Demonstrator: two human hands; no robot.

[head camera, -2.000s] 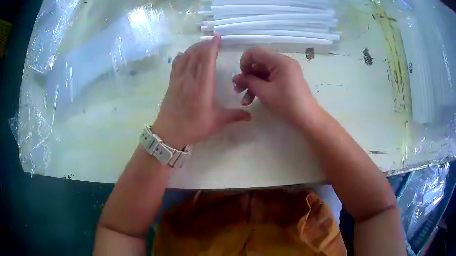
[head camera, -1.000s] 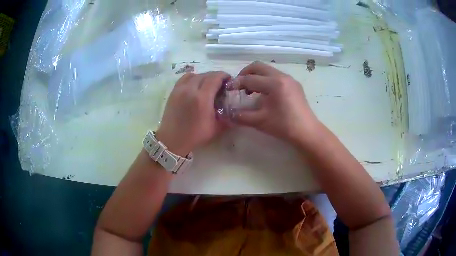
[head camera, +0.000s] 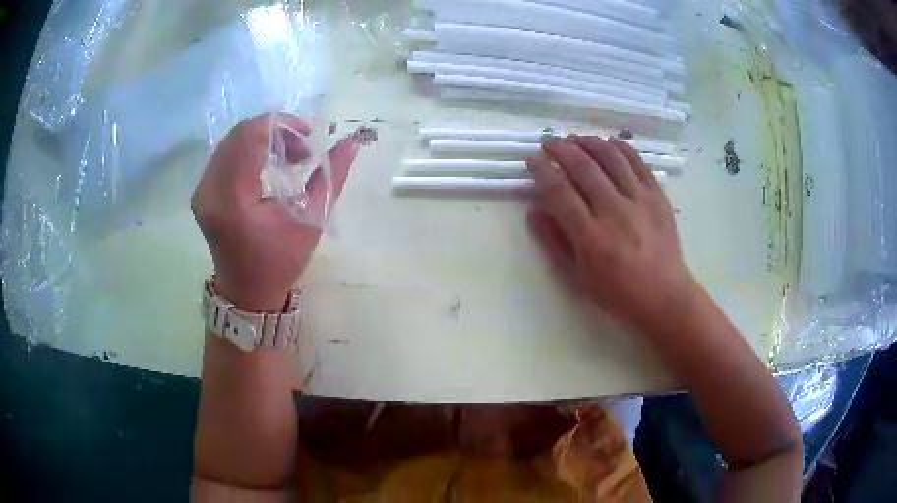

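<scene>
Several white sticks (head camera: 472, 167) lie side by side on the table in front of me, apart from a larger row of white sticks (head camera: 551, 54) behind them. My right hand (head camera: 615, 221) lies flat over the right part of the nearer sticks, fingertips on them; it covers part of them. My left hand (head camera: 261, 201), with a light watch at the wrist, is at the left and holds a small clear bag (head camera: 288, 187) between thumb and fingers. The bag looks crumpled, with its mouth towards the sticks.
The cream-white table (head camera: 393, 344) has dark stains and a yellowish tape mark (head camera: 782, 216) at the right. Large clear film (head camera: 148, 118) covers the left side. A film-wrapped stick pack (head camera: 846, 157) lies at the right. Clear plastic (head camera: 816, 398) shows below the table's right edge.
My hands have moved apart from the middle. The left went left with the clear bag. The right reached forward and right, and several sticks now lie separated from the back row.
</scene>
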